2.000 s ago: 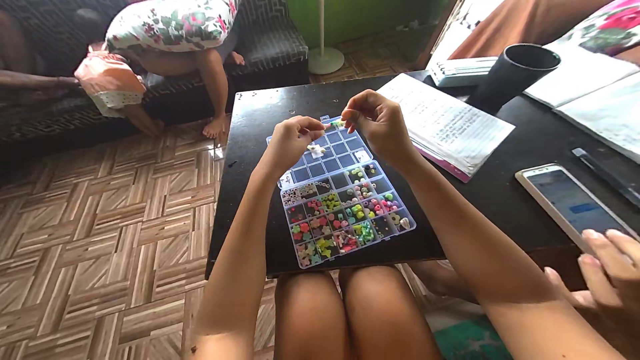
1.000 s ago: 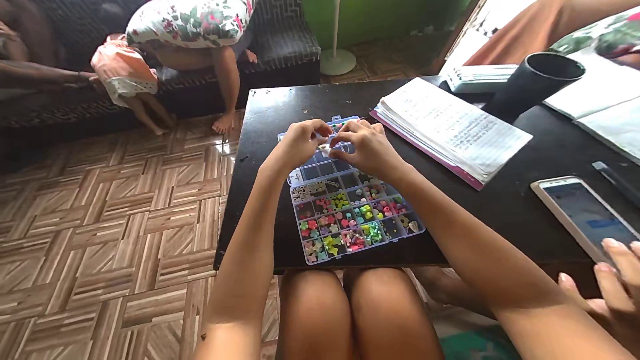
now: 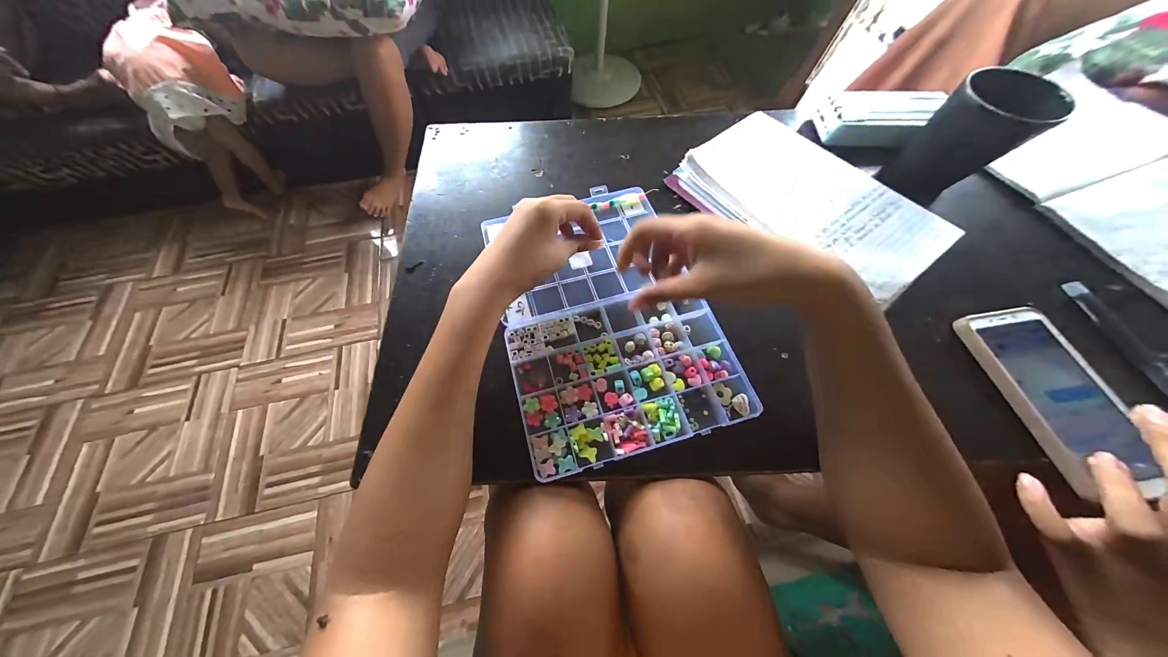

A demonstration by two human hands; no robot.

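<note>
A clear plastic bead organizer [image 3: 629, 297] lies unfolded on the dark table, its near half filled with sorted colourful beads [image 3: 630, 429]. Over its far half, my left hand [image 3: 552, 233] has thumb and fingertips pinched together; what they pinch, if anything, is too small to make out. A small white piece [image 3: 580, 260] shows just below those fingertips. To the right, my right hand [image 3: 698, 260] hovers above the organizer with fingers spread and nothing visible in it. A short row of coloured beads [image 3: 620, 203] lies along the organizer's far edge, with a thin strand end at its right.
Right of the organizer lie a handwritten notebook [image 3: 803, 192], a black cup [image 3: 976, 137], a white box [image 3: 876, 119] and an open book [image 3: 1095, 182]. Another person's hand [image 3: 1095, 529] touches a smartphone [image 3: 1049, 392] at the table's right. Other people are by the sofa [image 3: 493, 55].
My hands were close together over the far half of the organizer one second ago; my right hand is now apart from the left, its fingers opened.
</note>
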